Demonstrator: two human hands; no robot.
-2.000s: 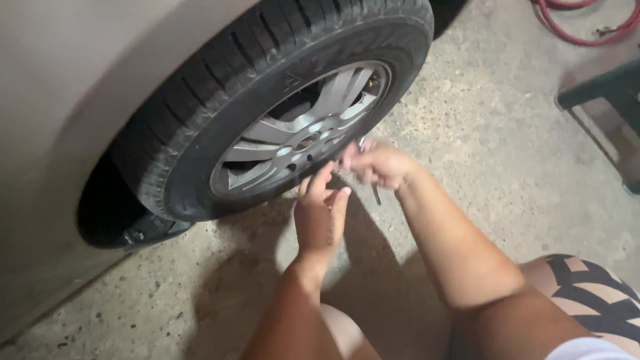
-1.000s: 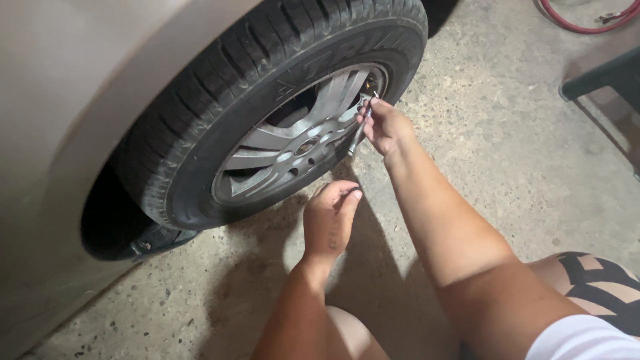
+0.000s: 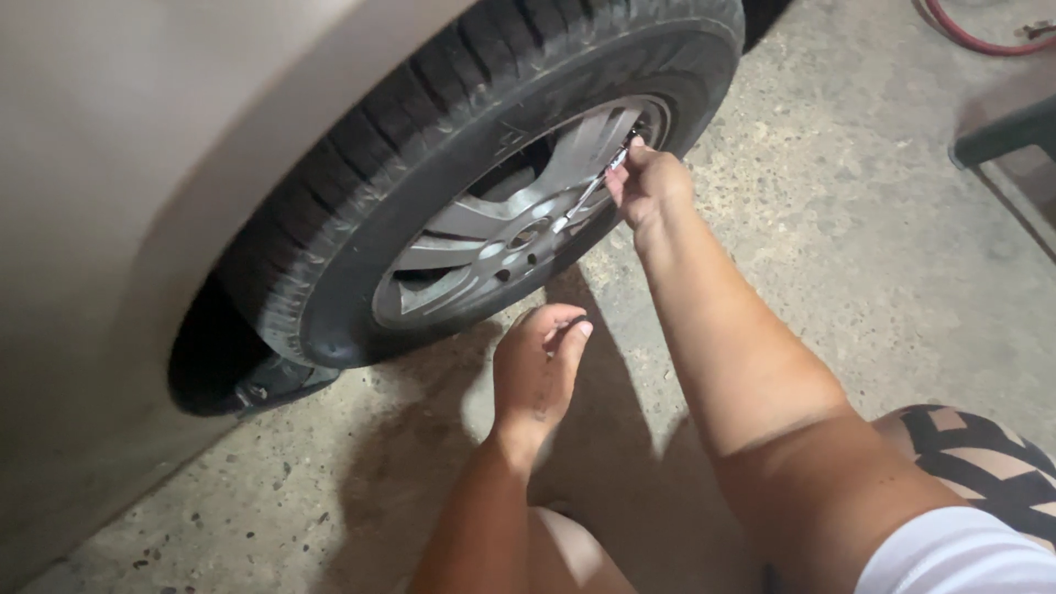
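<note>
A car wheel with a black tire (image 3: 346,272) and a silver alloy rim (image 3: 540,194) fills the middle of the view. My right hand (image 3: 652,181) is at the rim's upper right edge, its fingers around a slim metal pencil-type tire gauge (image 3: 584,198). One end of the gauge is near the valve area of the rim; the other slants down over the hub. Whether it touches the valve stem cannot be told. Below the tire, my left hand (image 3: 540,363) pinches a small dark cap (image 3: 577,322) between thumb and fingertips, clear of the wheel.
The light-coloured car body (image 3: 165,148) arches over the wheel at the left. Speckled concrete floor (image 3: 792,231) lies below and to the right. At the upper right are a red hose (image 3: 961,33) and part of a dark green stand (image 3: 1006,132).
My hands were close together below the rim; my right hand has moved up to the rim's edge with the gauge, which has swung over the hub. My left hand has moved slightly down.
</note>
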